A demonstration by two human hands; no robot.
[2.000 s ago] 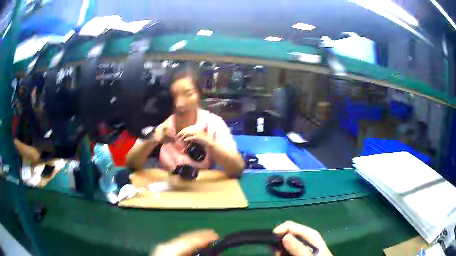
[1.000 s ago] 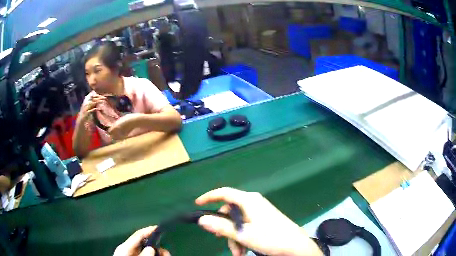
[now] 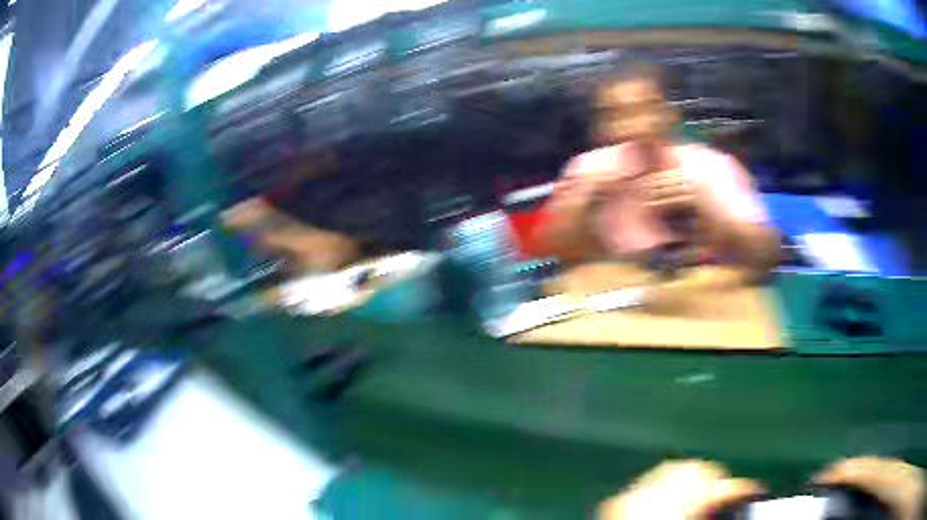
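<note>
The picture is strongly blurred. My left hand (image 3: 683, 492) and my right hand (image 3: 876, 481) are at the bottom right, partly cut off by the lower edge. Between them they hold black headphones (image 3: 750, 508), of which only dark parts show. A white patch lies between the dark parts; I cannot tell what it is. The fingers curl around the dark parts at either side. The rest of the headphones is below the picture.
The green conveyor belt (image 3: 529, 401) runs across in front. A person in pink (image 3: 661, 193) is opposite, behind a tan board (image 3: 701, 315). Dark headphones (image 3: 849, 308) lie on the far ledge at the right. A white surface (image 3: 208, 457) is at the lower left.
The view has swung left, so the person opposite and my hands appear farther right. The white stack and near headphones have left the picture. My hands still hold the headphones.
</note>
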